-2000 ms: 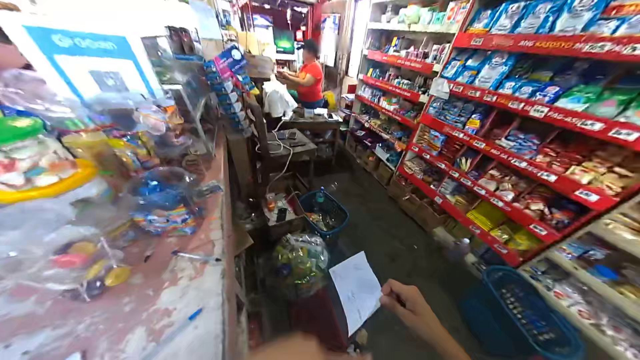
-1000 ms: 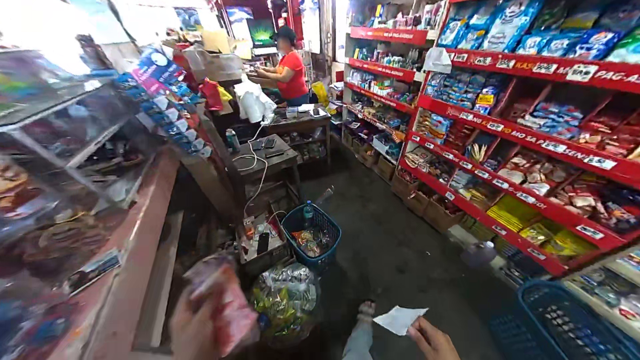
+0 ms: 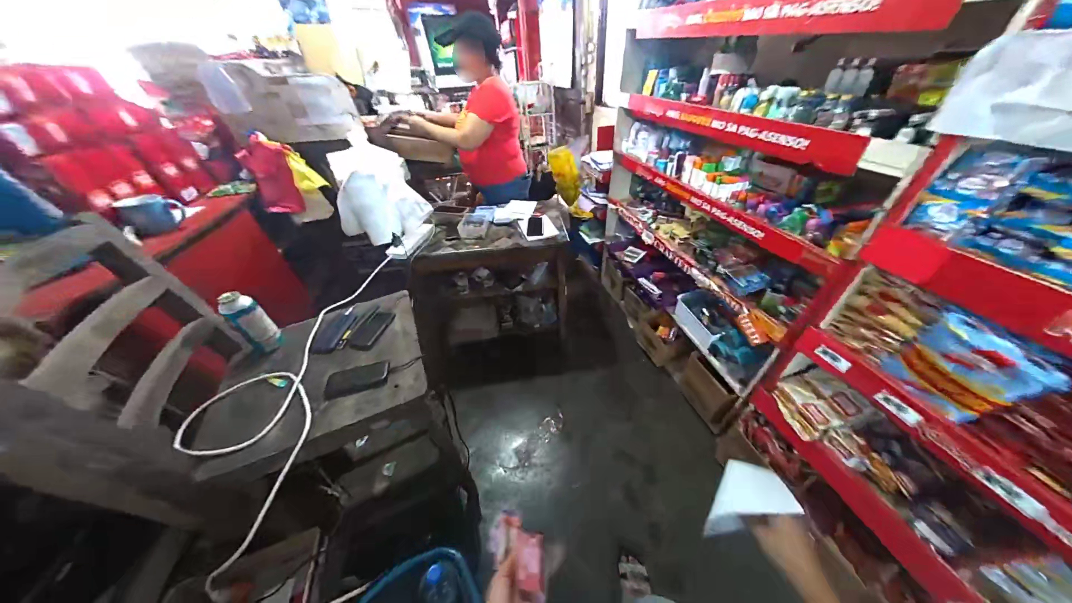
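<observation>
Low at the bottom centre, my left hand (image 3: 502, 580) grips a blurred pink-and-red item (image 3: 519, 553), perhaps a packet or folded notes; I cannot tell which. It is just right of a blue plastic basket (image 3: 423, 578). At the lower right, in front of the shelves, my right hand (image 3: 783, 540) holds a white sheet of paper (image 3: 749, 496) by its lower edge. The fingers of both hands are partly blurred. One foot (image 3: 633, 574) shows on the dark floor between them.
Stocked red-edged shelves (image 3: 804, 343) line the right side. On the left are a wooden chair (image 3: 159, 310) and a wooden table (image 3: 402, 335) bearing phones (image 3: 356, 379), a bottle (image 3: 249, 320) and a looping white cable (image 3: 306, 402). A person (image 3: 490, 126) in a red shirt stands at the back.
The view has moved forward along the aisle; the counter at the left is out of view. My left hand, with the pink-and-red item, is now closer to my right hand, which still holds the paper.
</observation>
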